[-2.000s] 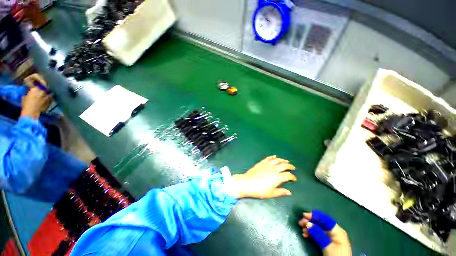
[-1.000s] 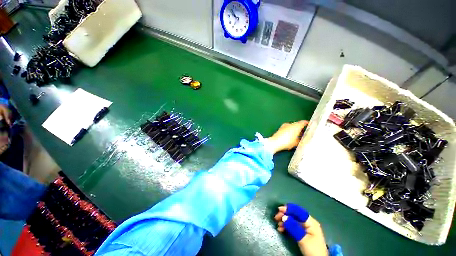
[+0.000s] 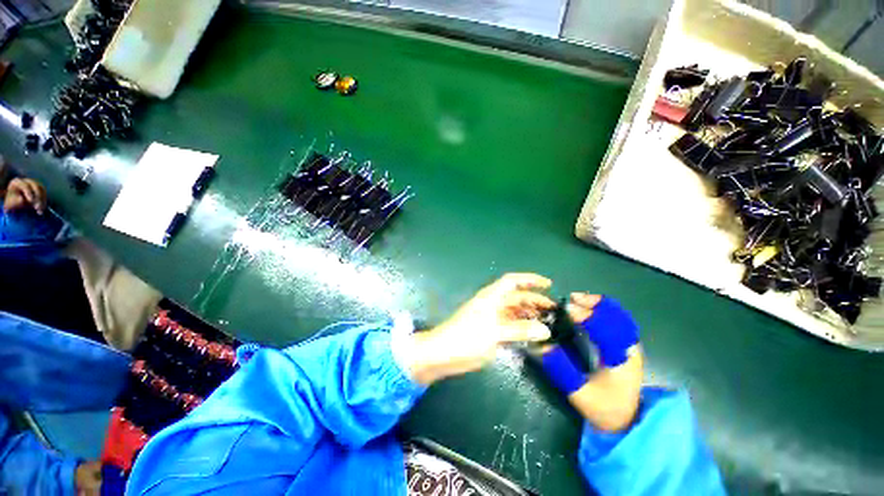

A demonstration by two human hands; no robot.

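Observation:
My left hand (image 3: 480, 327) and my right hand (image 3: 606, 358), which wears blue finger wraps, meet low in the middle of the view. A small dark piece (image 3: 557, 325) is held between their fingertips; it looks like a black binder clip, but blur and fingers hide its details. A row of black clamped pieces (image 3: 344, 199) with wire handles lies on the green bench to the left. An off-white foam box (image 3: 630, 208) heaped with loose black clips (image 3: 805, 174) stands at the right.
A white paper sheet (image 3: 155, 194) with black clips on its edge lies at left. Two small round parts (image 3: 336, 83) lie near the back. A tipped foam box (image 3: 160, 44) and heaped clips (image 3: 92, 111) are far left. A red tray (image 3: 124, 438) and another person's hand (image 3: 24, 196) show at left.
My left hand has moved from the foam box's near side back to my right hand, and the two now meet around a dark piece. The view has tilted downward.

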